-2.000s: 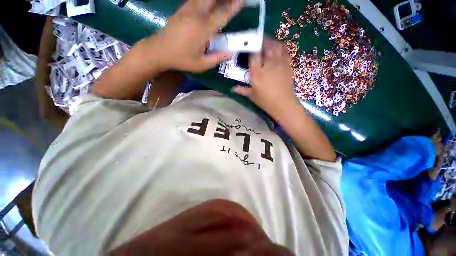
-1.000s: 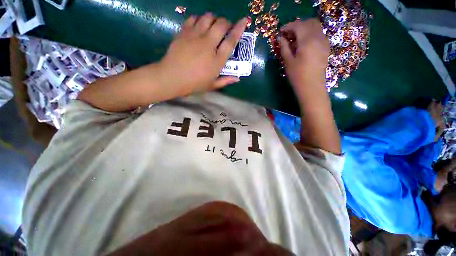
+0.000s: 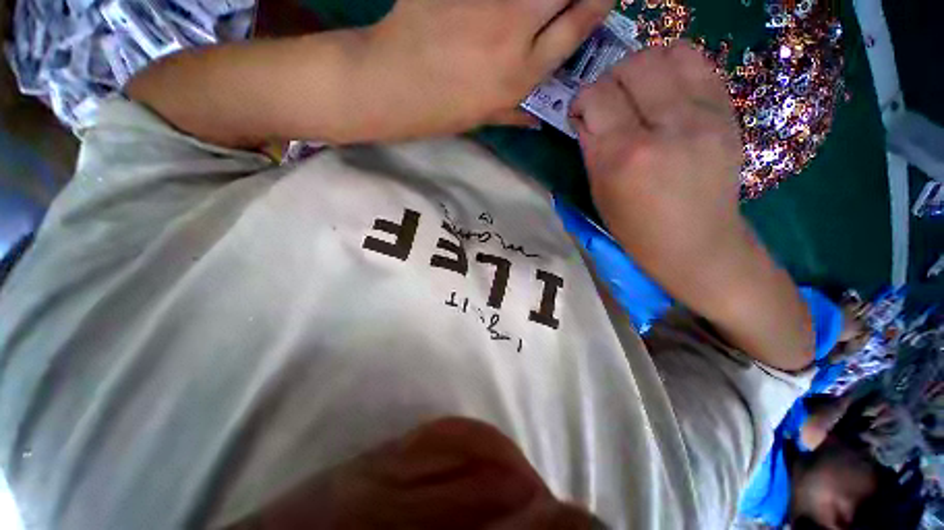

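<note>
A white plastic housing [image 3: 553, 105] lies tilted on the dark green bench between my hands, mostly covered by them. My left hand [image 3: 481, 57] holds it from the left, with its fingers cut off by the top edge. My right hand [image 3: 662, 124] is curled over its right side, with the fingertips hidden; I cannot tell whether it pinches a small part. A glittering pile of copper-coloured contact pieces [image 3: 797, 98] lies right of my right hand, with more pieces above it.
A heap of white housings [image 3: 135, 41] is at the upper left beside my left forearm. A pale rail [image 3: 891, 155] edges the green bench on the right. A person in blue with dark hair [image 3: 771, 487] sits at the lower right. More white parts lie beyond.
My right hand has moved from the contact pieces to the housing. My left hand stays on the housing. The view has shifted and turned, and the housing now looks more tilted.
</note>
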